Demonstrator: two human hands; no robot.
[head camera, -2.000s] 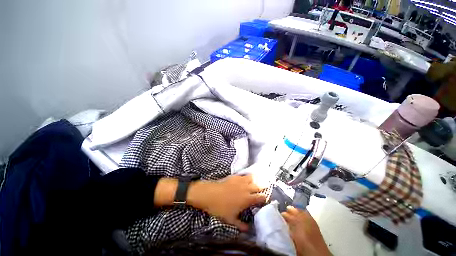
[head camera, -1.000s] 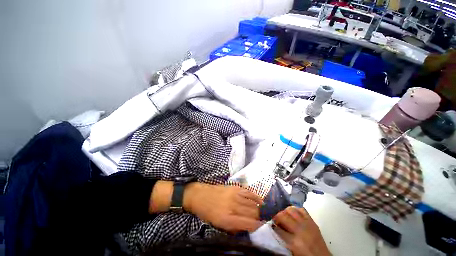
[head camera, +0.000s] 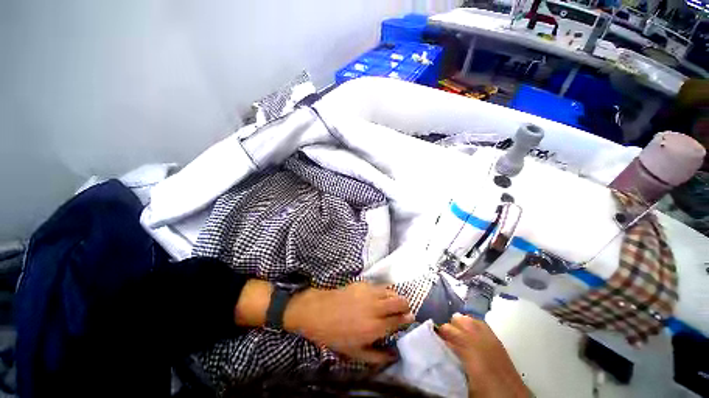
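The black-and-white checked cloth (head camera: 284, 225) lies heaped on the table with white lining (head camera: 210, 175) attached, edged by thin dark lines. My left hand (head camera: 350, 315), with a dark wrist band, presses and grips the checked cloth's edge just left of the needle area. My right hand (head camera: 474, 342) has its fingertips on a dark grey piece (head camera: 440, 301) and white cloth (head camera: 426, 357) just below the presser foot. The sewing machine head (head camera: 536, 210) stands right of my hands. The needle tip is too small to make out.
Brown plaid cloth (head camera: 633, 284) drapes over the machine arm. A dusty pink cone (head camera: 672, 159) stands behind it. A black phone (head camera: 608, 360) lies at right. A navy garment (head camera: 85, 264) hangs at left. Blue crates (head camera: 396, 62) stand beyond the table.
The view has shifted slightly. The dark grey piece by the presser foot was folded to a raised point one second ago and now lies flatter. My right fingers have shifted along it.
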